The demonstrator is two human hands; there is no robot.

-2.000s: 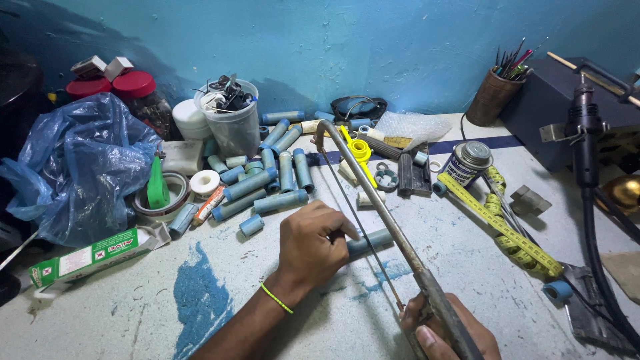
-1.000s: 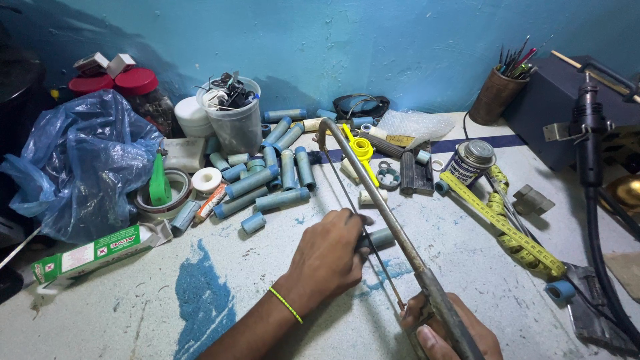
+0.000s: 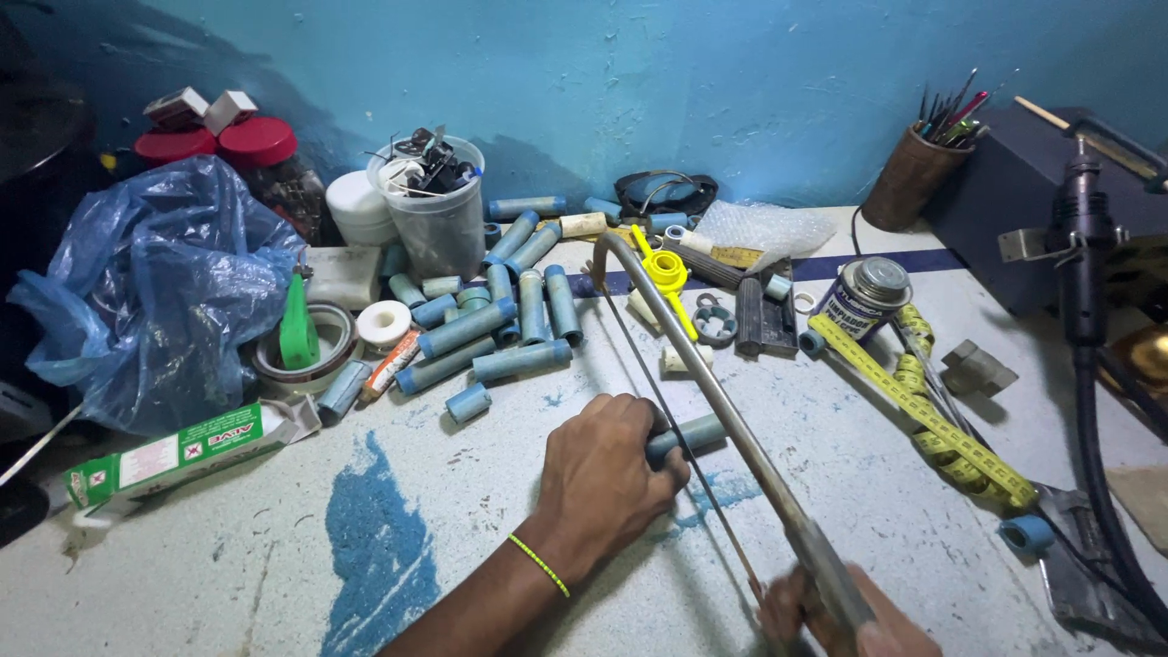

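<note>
My left hand [image 3: 610, 474], with a yellow-green beaded bracelet at its wrist, grips a blue-grey plastic pipe [image 3: 698, 432] low over the worktable. A hacksaw [image 3: 730, 420] with a bent metal tube frame runs diagonally from upper left to lower right. Its thin blade crosses the pipe just right of my left fingers. Blurred at the bottom edge, my right hand [image 3: 835, 611] is closed around the saw's near end. Whether the blade has cut into the pipe cannot be told. Several short blue pipe pieces [image 3: 520, 360] lie beyond my left hand.
Blue plastic bag [image 3: 155, 292], toothpaste box [image 3: 182, 456] and tape roll [image 3: 306, 351] are at left. A plastic tub [image 3: 433, 210] stands behind the pipes. Right of the saw are a metal can [image 3: 862, 297], a yellow measuring tape [image 3: 931, 411] and a black cabled tool [image 3: 1081, 265].
My left hand has shifted along the pipe; it was more closed two seconds ago, and a second ago lay with fingers more extended. The right hand stays on the saw.
</note>
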